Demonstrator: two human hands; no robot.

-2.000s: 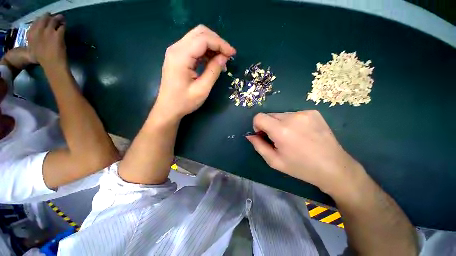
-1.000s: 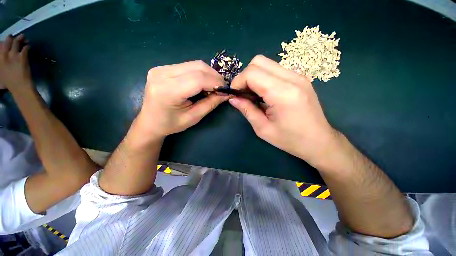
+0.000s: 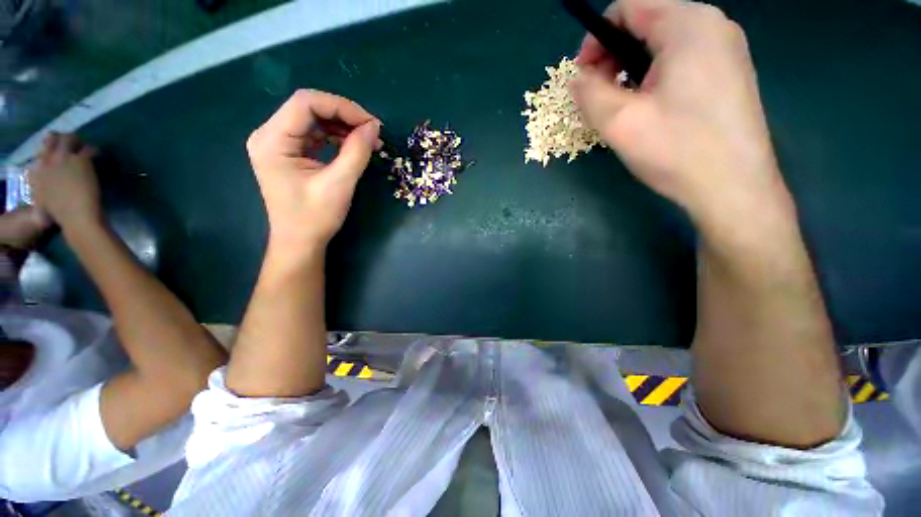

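Note:
My left hand (image 3: 313,167) is left of the pile of dark purple-black parts with white and gold ends (image 3: 426,167). Its thumb and forefinger are pinched on a small dark part (image 3: 385,151), which is mostly hidden and too small to name surely. My right hand (image 3: 677,96) is at the upper right and holds black tweezers (image 3: 609,38) between thumb and fingers. The hand partly covers the pile of small cream pieces (image 3: 553,113). The tips of the tweezers cannot be made out.
The piles lie on a dark green work surface (image 3: 485,273) with a pale curved rail (image 3: 217,53) along its far side. Another person's hand and forearm (image 3: 66,182) rest at the far left. Yellow-black tape (image 3: 656,389) shows on the floor below the near edge.
My hands were together in front of the dark pile and have parted. My left hand has moved left. My right hand has moved up and right to the cream pile, with the black tweezers now clearly visible.

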